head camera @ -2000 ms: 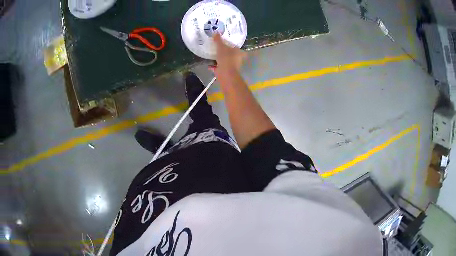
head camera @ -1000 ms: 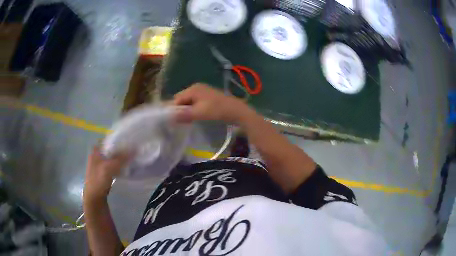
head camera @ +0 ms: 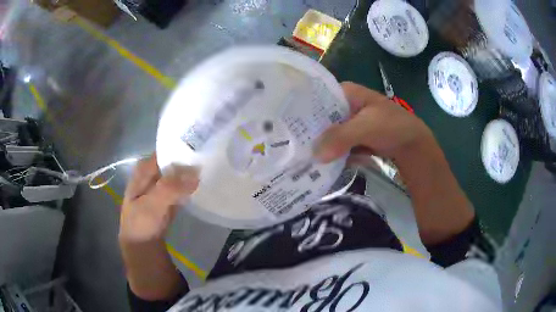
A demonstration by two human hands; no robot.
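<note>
A large white component reel [head camera: 244, 116] with printed labels and a round hub is held up in front of me, its face towards the camera. My left hand [head camera: 160, 198] grips its left edge, thumb on the face. My right hand [head camera: 366, 125] grips its right edge, thumb on the face near the hub. The fingers behind the reel are hidden. White carrier tape [head camera: 125, 163] runs from behind the left hand to the machine at the left. Another piece of tape curves below the reel at the right.
Several white reels [head camera: 453, 84] lie on the green-topped bench [head camera: 414, 55] at the right. Scissors [head camera: 399, 102] with an orange-red loop lie there, partly hidden by the right arm. A small box with yellow content [head camera: 318, 30] stands at the bench corner. Machine feeders [head camera: 36, 173] are at the left edge.
The reel has come up closer to the camera and turned its face to it, both hands still on it. The view has swung left, bringing the feeders in and shifting the bench right.
</note>
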